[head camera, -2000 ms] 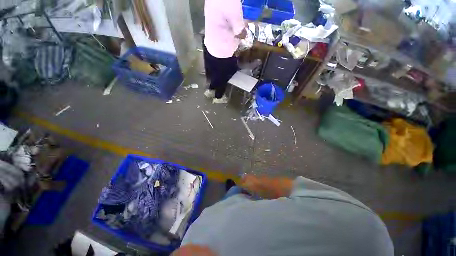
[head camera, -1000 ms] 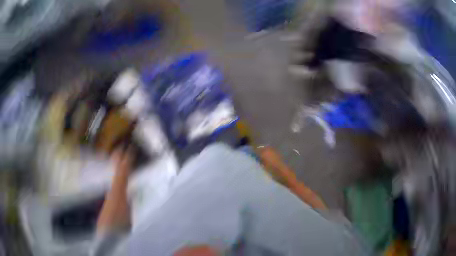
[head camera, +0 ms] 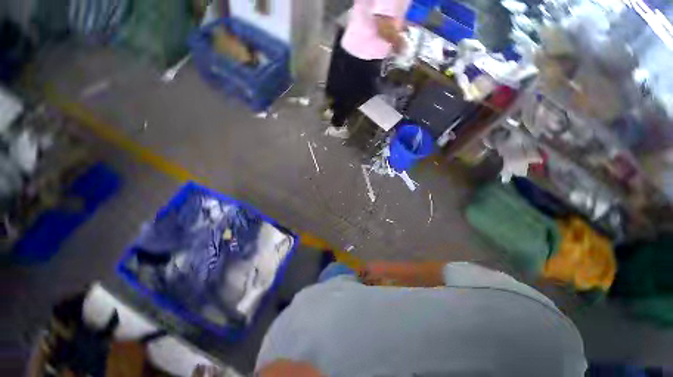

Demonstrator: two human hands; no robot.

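A blue-rimmed crate stands on the floor left of my body, filled with bluish striped cloth and white scraps. My bare right forearm lies across the front of my grey shirt, pointing left. My right hand is not clear at its end, beside a small blue patch, so its grip cannot be told. My left hand is not identifiable. A blurred skin-coloured patch shows at the bottom edge.
A person in pink stands at a cluttered table beyond a blue bucket. Another blue crate stands behind. Green and orange bundles lie right. Brown and black pieces are lower left.
The view swung left over a brown pile, where my left arm showed, then swung back. Now the left arm is out of sight and the right forearm is across my front again.
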